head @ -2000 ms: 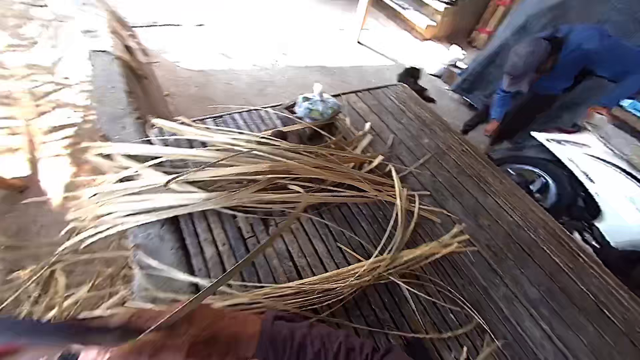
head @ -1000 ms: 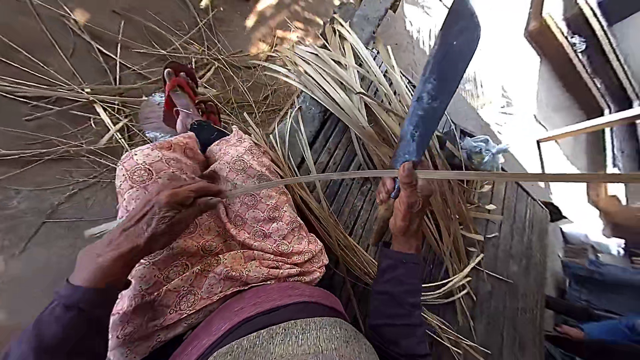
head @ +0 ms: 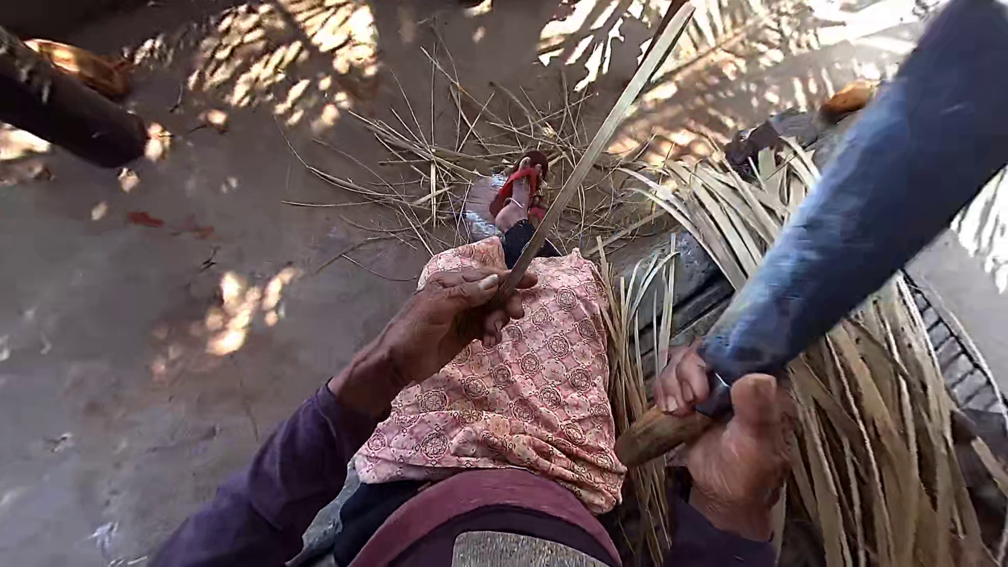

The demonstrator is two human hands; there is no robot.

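My left hand point(head: 453, 319) grips the lower end of a long, flat plant strip point(head: 594, 146) above my lap. The strip slants up and to the right, its far end near the top of the view. My right hand point(head: 728, 441) is closed round the wooden handle point(head: 661, 433) of a large machete, at the right. Its broad dark blade point(head: 874, 189) points up and right and leaves the frame. The blade and the strip are apart. A patterned pink cloth point(head: 512, 378) covers my lap, between the hands.
A heap of split plant strips point(head: 874, 425) lies on a slatted bench point(head: 957, 358) at the right. Thin offcuts point(head: 433, 169) litter the ground around my foot in a red sandal point(head: 516, 193). A dark post or log end point(head: 75, 106) juts in at the upper left.
The strip, earlier stretched across from my left hand past the machete, now slants upward, clear of my right hand. The view has turned toward the ground.
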